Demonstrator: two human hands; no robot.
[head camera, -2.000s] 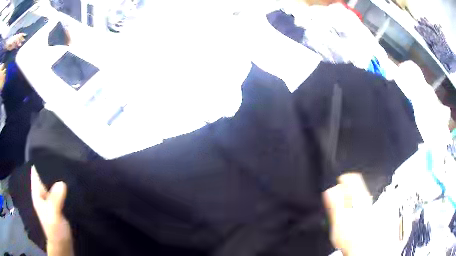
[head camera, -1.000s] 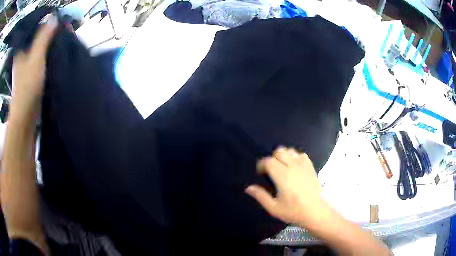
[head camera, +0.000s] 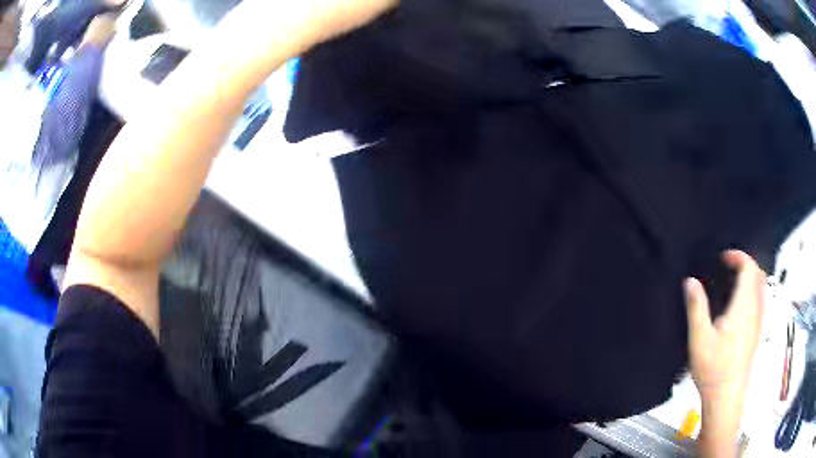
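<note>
A large black fabric garment or panel (head camera: 510, 224) lies spread over the white table and hangs past its front edge, with folds and a small gap near its top. My left forearm reaches across to the top edge of the picture, and the left hand is cut off there. My right hand (head camera: 729, 326) is at the cloth's right edge, with thumb and fingers apart and the fingertips touching or close to the black fabric.
Scissors with black handles (head camera: 791, 424) and a slim orange-red tool (head camera: 787, 362) lie at the right edge. A dark rectangular panel (head camera: 164, 63) is at the upper left. Narrow black strips (head camera: 291, 386) lie low, left of centre. Blue material shows at far left.
My left arm has swung from the left side up and across to the top. My right hand has moved right. The black cloth has shifted right, with its upper part folded over.
</note>
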